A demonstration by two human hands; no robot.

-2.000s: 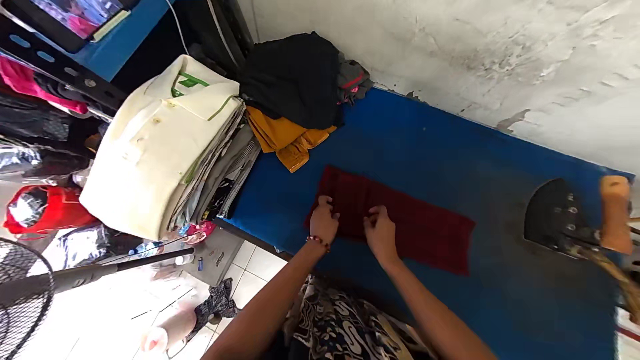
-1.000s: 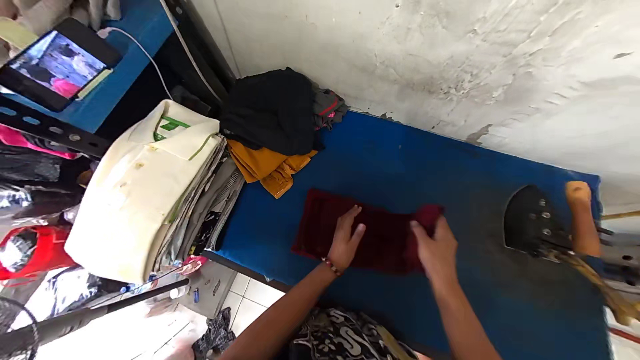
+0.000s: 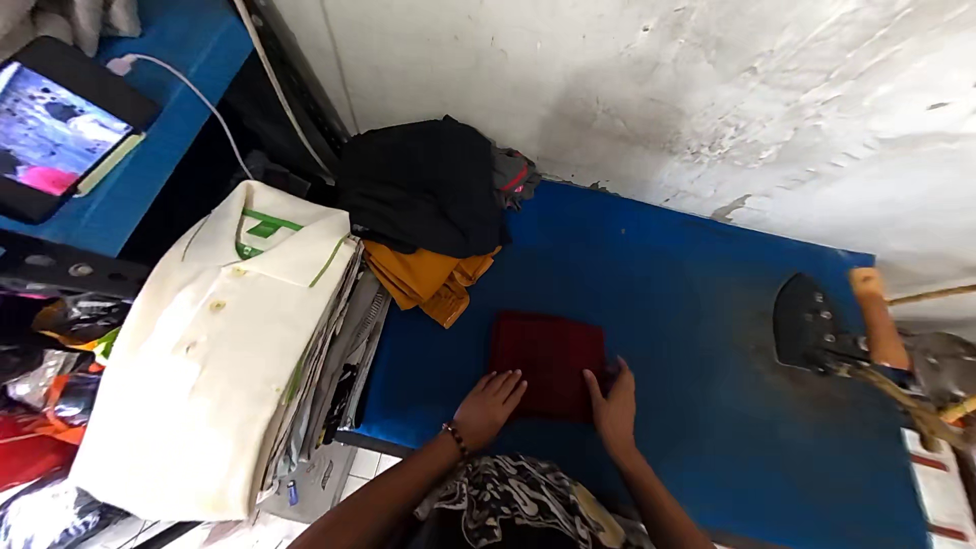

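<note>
A dark red cloth (image 3: 547, 362), folded into a compact rectangle, lies flat on the blue table (image 3: 671, 305) in front of me. My left hand (image 3: 489, 408), with a beaded bracelet at its wrist, rests its fingertips on the cloth's lower left part. At the right edge of the cloth is my right hand (image 3: 614, 404), thumb and fingers apart on either side of the folded edge. Whether it pinches a layer there cannot be told.
Folded clothes with a cream collared shirt (image 3: 221, 358) on top are stacked at left. Behind them lie black cloth (image 3: 423, 187) and mustard cloth (image 3: 427, 278). An iron (image 3: 808, 324) with a wooden handle rests at right. A phone (image 3: 61, 126) lies on the upper left shelf.
The red cloth was a longer strip; its right part is now folded over, leaving a shorter rectangle. My right hand has moved in toward my left.
</note>
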